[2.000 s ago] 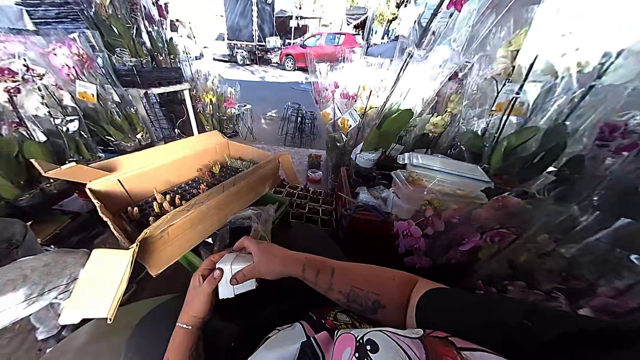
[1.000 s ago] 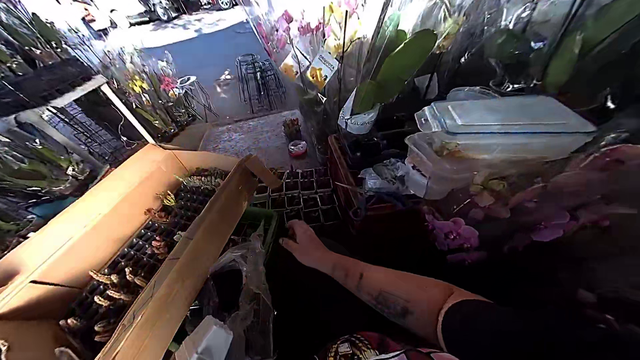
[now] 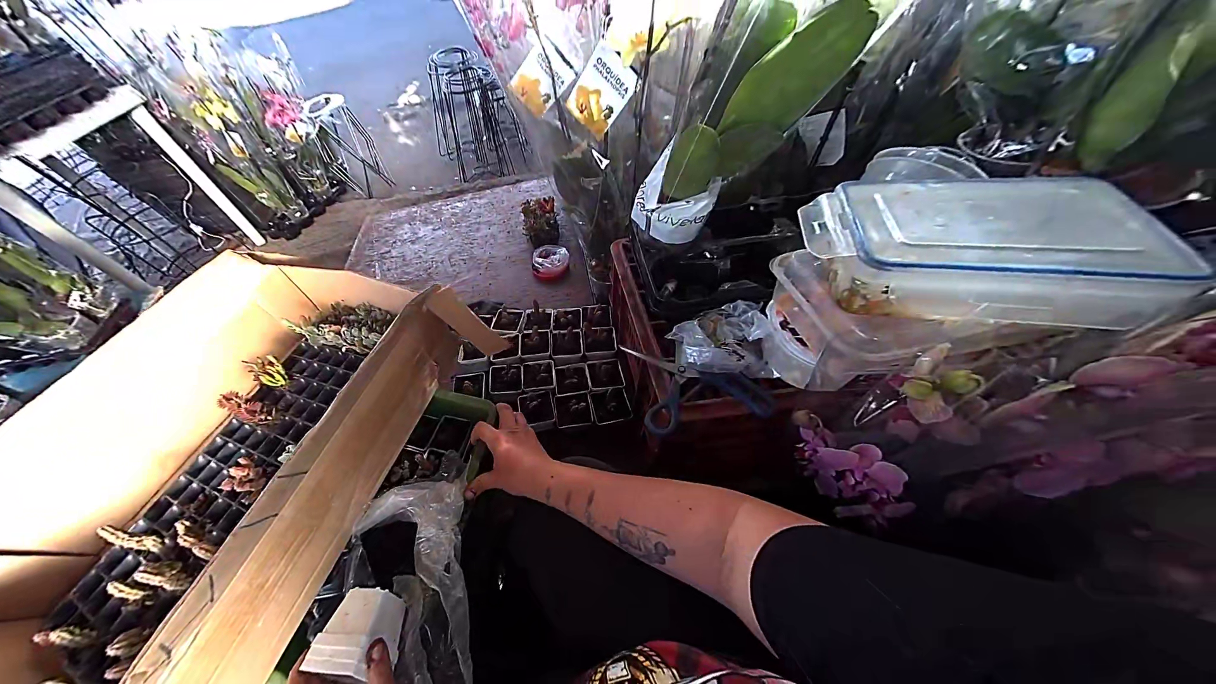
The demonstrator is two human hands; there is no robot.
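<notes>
At the bottom of the view, my left hand (image 3: 370, 665) holds a white block-like stack (image 3: 355, 635), perhaps nested small pots; most of this hand is cut off by the frame edge. My right hand (image 3: 513, 454) is at the corner of a green crate (image 3: 462, 406), fingers curled over its rim. Inside that crate are dark square pots (image 3: 440, 435), and a clear plastic bag (image 3: 427, 541) hangs at its near side. Beyond my right hand stand several small square pots (image 3: 568, 361) filled with dark soil. A long cardboard box (image 3: 285, 494) with a cell tray (image 3: 214, 456) of succulents lies left.
Blue-handled scissors (image 3: 668, 408) and a crumpled plastic bag (image 3: 727, 334) lie on a dark red crate (image 3: 638, 328). Clear lidded containers (image 3: 1007, 256) stand at the right, near wrapped orchids (image 3: 860, 470). A small potted succulent (image 3: 541, 223) and a red-rimmed tub (image 3: 550, 262) are further back.
My right hand has left the white stack, which both hands held two seconds ago, and reached forward to the green crate. The view has turned down and closer to the crates.
</notes>
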